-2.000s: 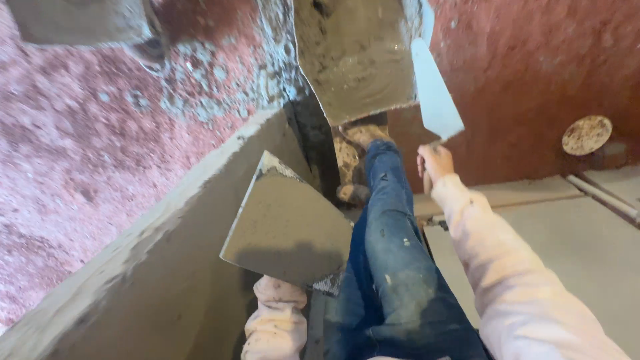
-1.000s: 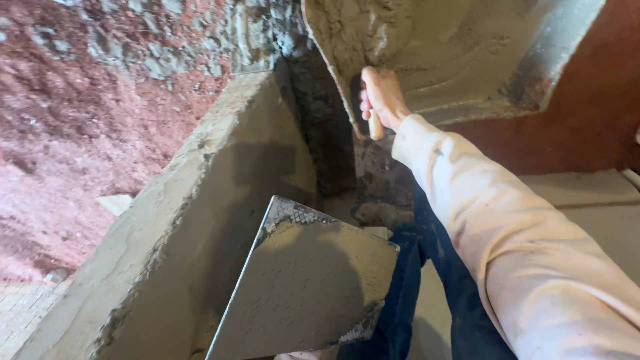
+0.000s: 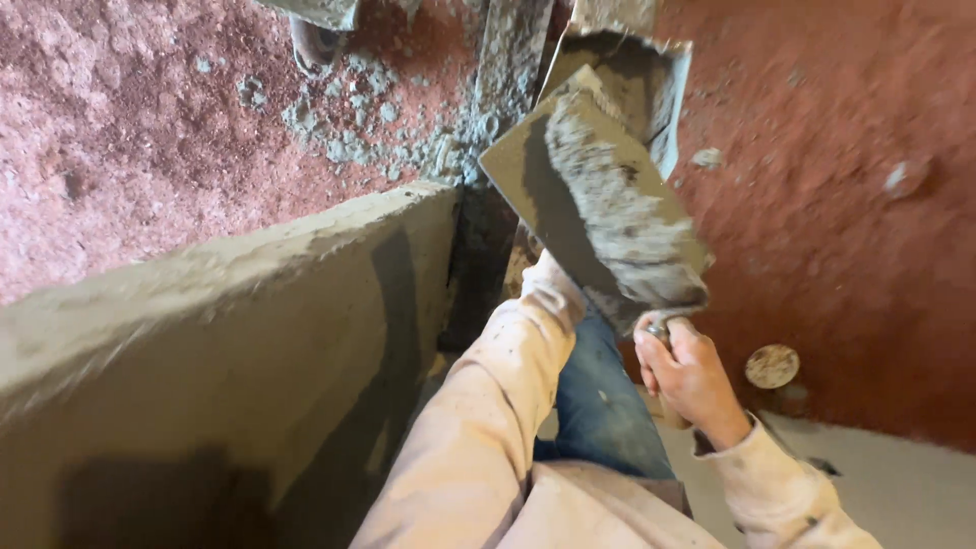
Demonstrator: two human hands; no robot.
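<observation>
A square plasterer's hawk (image 3: pixel 534 171) is tilted at the upper middle, with a thick, blurred strip of wet grey mortar (image 3: pixel 610 198) across it. My left sleeve (image 3: pixel 496 351) reaches up to its underside; the hawk hides my left hand, which holds it from below. My right hand (image 3: pixel 686 370) is closed around the handle of a trowel (image 3: pixel 675 311) at the hawk's lower right corner. The trowel's blade cannot be told apart from the mortar. Behind the hawk is an open container (image 3: pixel 675 141) with mortar inside.
A low plastered wall (image 3: pixel 290 320) runs along the left. Mortar splashes mark the reddish wall surface (image 3: pixel 396 122) behind it. A mortar-coated post (image 3: pixel 511 61) stands beside the container. A round pale disc (image 3: pixel 772 366) is on the red wall at right.
The hawk has moved up and now bears a strip of mortar. My right hand has come from the container to the hawk's corner with the trowel. The view has shifted a lot.
</observation>
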